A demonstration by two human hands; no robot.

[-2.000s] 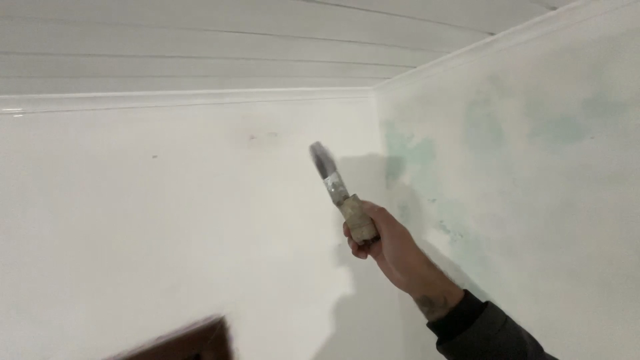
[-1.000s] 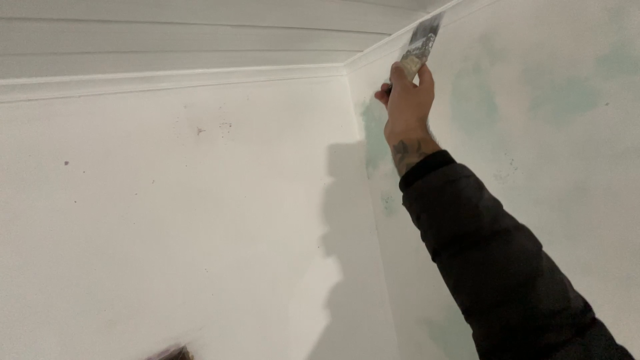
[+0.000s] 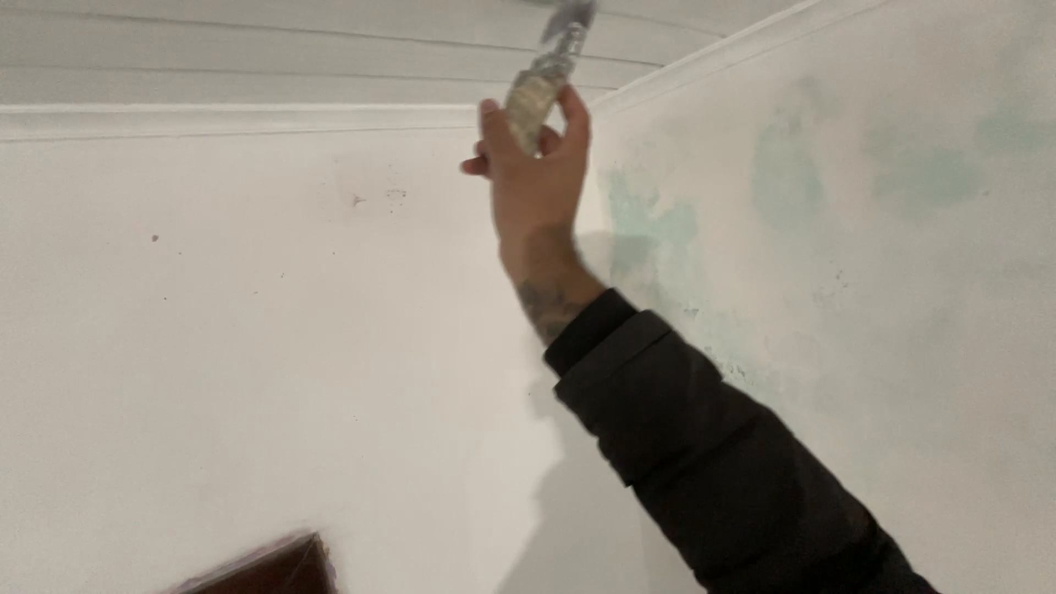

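My right hand (image 3: 540,165) is raised near the top middle of the head view, below the ceiling boards. Its thumb and fingers hold the worn handle of a paintbrush (image 3: 544,78), whose dark bristles point upward and are blurred. The brush overlaps the white ceiling boards (image 3: 247,54) in the picture; whether it touches them I cannot tell. A black padded sleeve covers the forearm, and a tattoo shows at the wrist. My left hand is out of view.
White crown moulding (image 3: 206,121) runs along the top of the left wall (image 3: 247,371) and meets the corner behind my hand. Greenish patches mark the right wall (image 3: 866,289). A dark brown frame corner (image 3: 272,569) shows at the bottom left.
A second ago the brush was up at the right wall's moulding; now it is left of the corner, in front of the ceiling boards. The right hand still holds it.
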